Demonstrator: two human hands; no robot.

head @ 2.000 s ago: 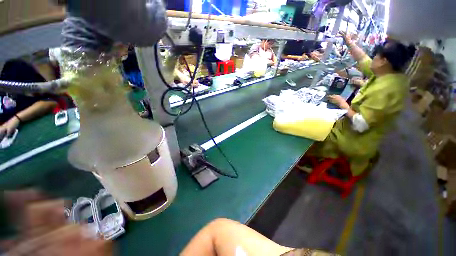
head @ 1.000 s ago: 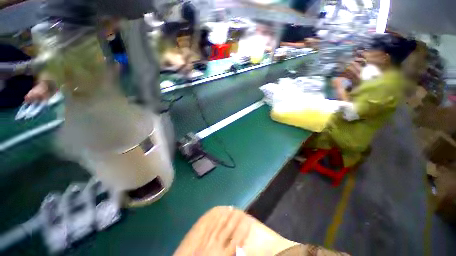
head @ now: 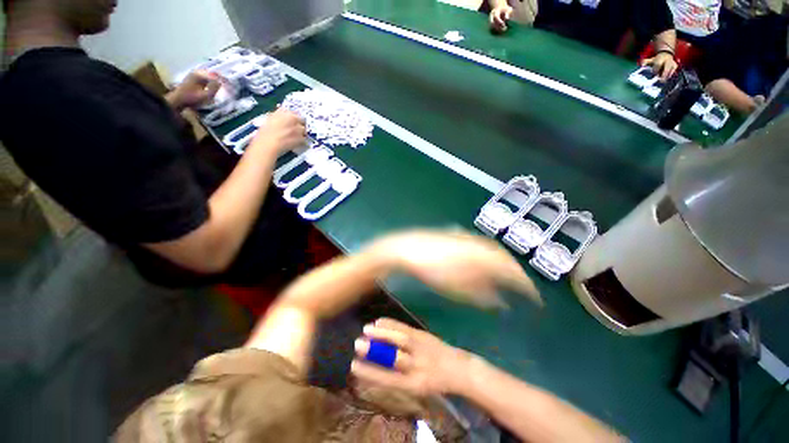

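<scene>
Three white plastic housings [head: 536, 227] lie in a row on the green bench [head: 519, 346], left of the white fume hood [head: 657, 251]. My left hand [head: 467, 270] is blurred above the bench, in front of the housings and apart from them. Its fingers reach to the right and nothing shows in it. My right hand [head: 402, 356] is nearer my body, below my left hand, at the bench edge. It has a blue band on one finger, its fingers are loosely bent and apart, and no held object shows. The soldering iron is not visible.
A person [head: 112, 164] in black sits at the left, a hand at a heap of small white parts [head: 333, 118]. White frames [head: 320, 190] lie nearby. The dark iron stand [head: 699, 381] is right of the hood. Other people's hands show across the belt.
The view has swung far left, bringing the seated person in black and the white parts into view. Both my hands now show above the bench edge. The yellow package has left the picture.
</scene>
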